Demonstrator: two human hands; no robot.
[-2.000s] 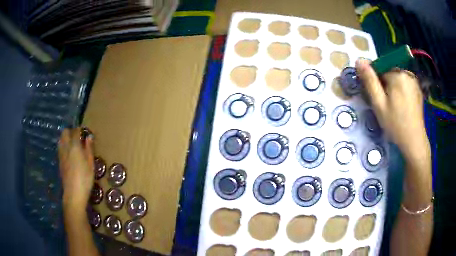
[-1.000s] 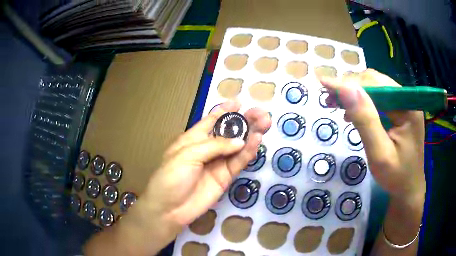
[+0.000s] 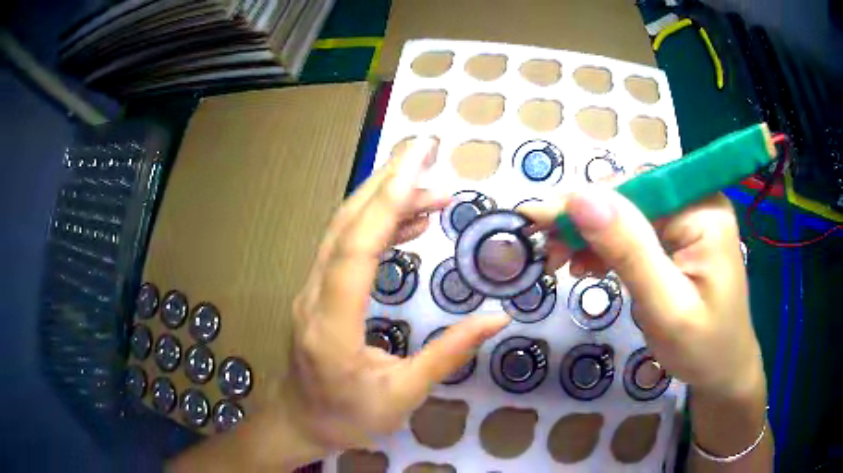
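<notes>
A round speaker driver (image 3: 502, 257) is above the white tray (image 3: 394, 57), its silver-grey magnet side facing me. My left hand (image 3: 356, 342) is beside it with fingers spread; the thumb is just below the driver's rim and does not visibly grip it. My right hand (image 3: 689, 286) holds the green test probe (image 3: 693, 180). The probe tip and right fingertips meet the driver's right edge; exactly how they hold it is partly hidden. Several drivers sit magnet side up in the tray's middle rows. Holes at its top and bottom show tan.
Brown cardboard (image 3: 268, 185) left of the tray holds several glossy drivers (image 3: 204, 321). A clear blister tray (image 3: 97, 212) lies far left. A pile of layered sheets (image 3: 194, 42) stands upper left. Red wires (image 3: 786, 242) trail from the probe at right.
The driver has turned from glossy face to magnet side and moved right, to the probe. My left fingers have spread off it. My right hand and the probe have moved left and down.
</notes>
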